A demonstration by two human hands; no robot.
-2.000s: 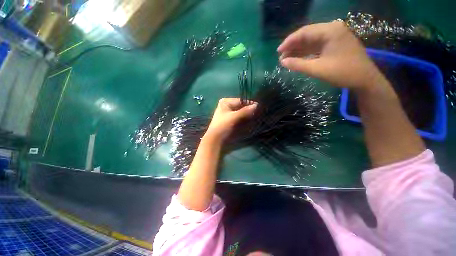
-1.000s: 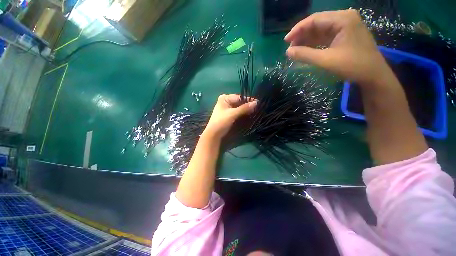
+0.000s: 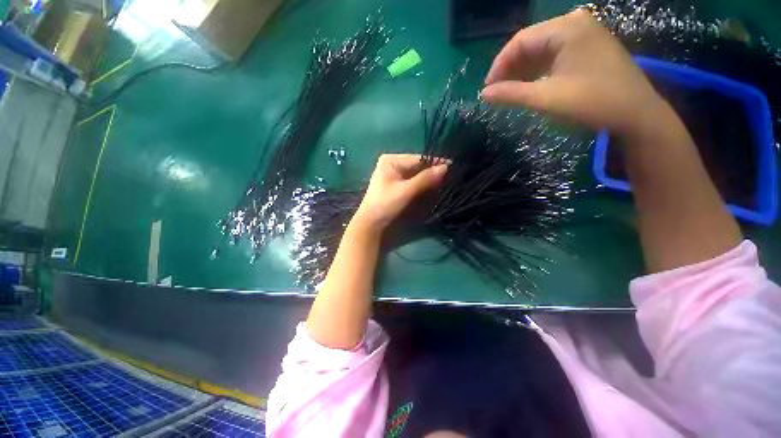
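My left hand [image 3: 396,188] is closed on a few black wires [image 3: 435,124] that stand up out of the fist. A large fanned pile of black wires [image 3: 505,175] with silver tips lies under and right of it. My right hand [image 3: 569,73] is raised above the pile's far edge, thumb and forefinger curled close together; whether a wire is between them cannot be told. A long dark wire bundle [image 3: 300,137] lies to the left, silver ends toward me. Small loose silver bits [image 3: 336,156] lie between bundle and pile.
A blue tray [image 3: 760,128] with dark contents stands at the right, partly behind my right forearm. Far wires [image 3: 676,30] lie behind it. A green tag [image 3: 404,62], a black box [image 3: 490,19] and a cardboard box [image 3: 224,26] are beyond. The bench edge [image 3: 231,292] is in front.
The wires standing from my left fist now lean and spread to the right. My right hand stays raised, slightly shifted. The view has moved a little.
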